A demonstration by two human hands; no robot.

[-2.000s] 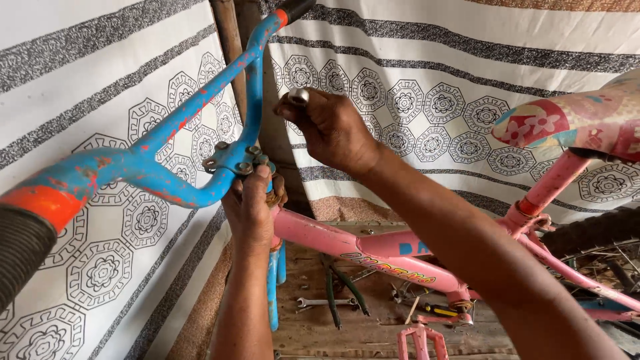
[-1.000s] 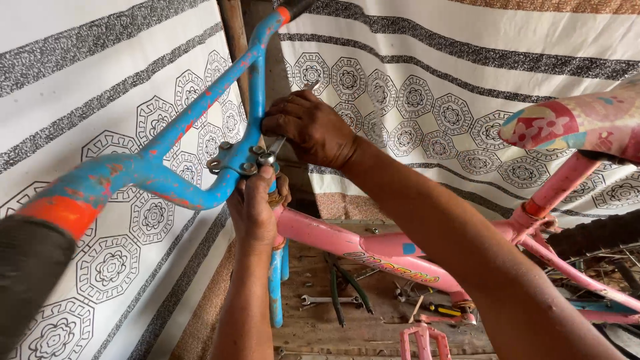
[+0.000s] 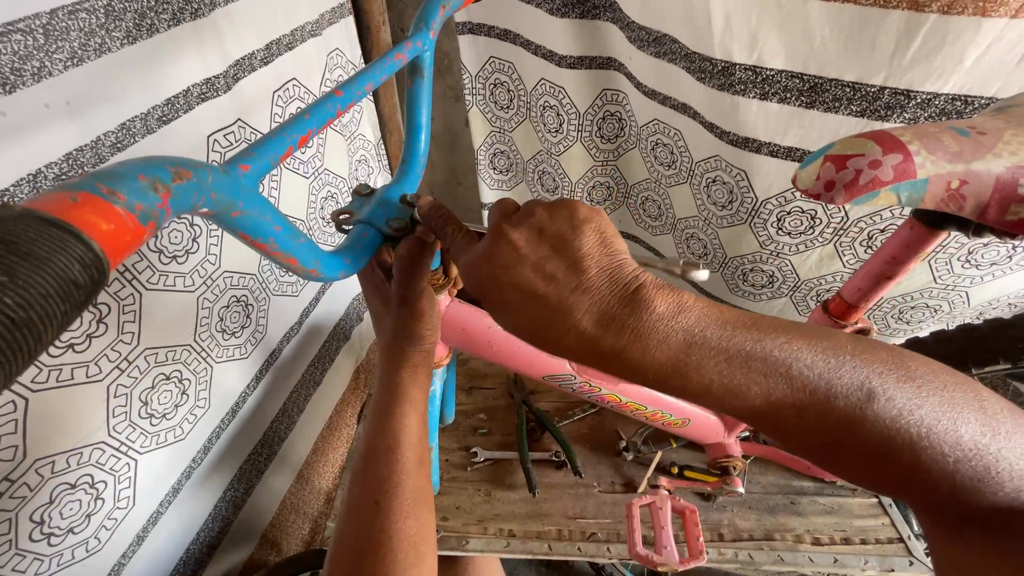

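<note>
A blue bicycle handlebar (image 3: 296,156) with chipped paint runs across the left, held in a bolted stem clamp (image 3: 384,214) above a pink bicycle frame (image 3: 520,348). My left hand (image 3: 404,292) grips the stem just under the clamp, its thumb at the clamp's right side. In my right hand (image 3: 544,264) is a metal wrench (image 3: 680,268); one end sticks out past the wrist, while the other is mostly hidden by the fingers at the clamp bolts.
On the wooden planks (image 3: 512,512) below lie a combination wrench (image 3: 516,455), green-handled pliers (image 3: 544,436) and a yellow-and-black tool (image 3: 692,473). A pink pedal (image 3: 666,528) hangs near the front. The patterned saddle (image 3: 920,172) is at right; patterned cloth (image 3: 608,128) hangs behind.
Two seconds ago my right hand held the wrench raised away from the stem. It has come down to the clamp, and the wrench now lies more level. My left hand stays at the stem.
</note>
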